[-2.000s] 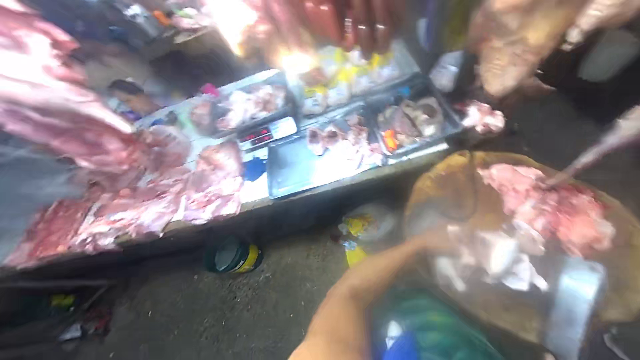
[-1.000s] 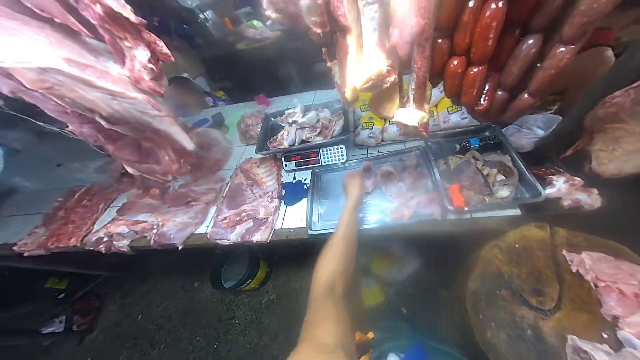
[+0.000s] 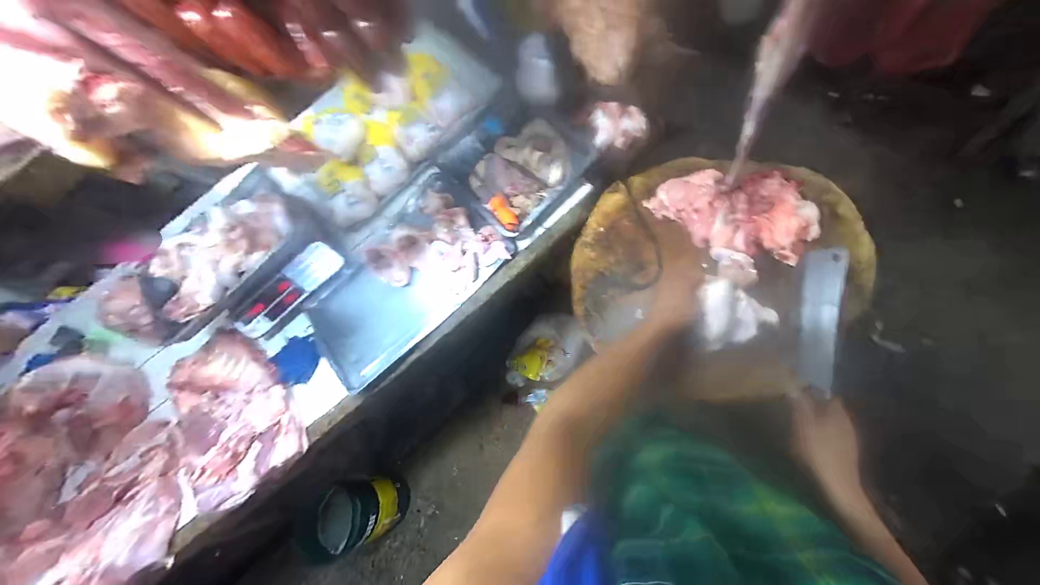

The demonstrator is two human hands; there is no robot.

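Observation:
A round wooden chopping block (image 3: pixel 601 268) stands at the right. Raw pink meat (image 3: pixel 764 211) lies on its far side, with a whitish piece (image 3: pixel 731 313) nearer me. Over the block, beside the whitish piece, is my left hand (image 3: pixel 678 276), too blurred to show its fingers or whether it holds anything. A wide cleaver (image 3: pixel 822 313) lies over the block's right part, its blade pointing away from me. My right hand (image 3: pixel 812 410) is at the cleaver's handle end, closed around it.
A tiled counter on the left bears a metal tray (image 3: pixel 366 333), a digital scale (image 3: pixel 284 292), a tray of meat pieces (image 3: pixel 528 166) and slabs of meat (image 3: pixel 227 406). Meat and sausages (image 3: pixel 236 41) hang above. A bucket (image 3: pixel 357 516) and a plastic bag (image 3: pixel 552 349) are low beside the counter.
My left hand has moved from the metal tray on the counter to the chopping block. My right hand has come into view at the cleaver. The view has swung strongly.

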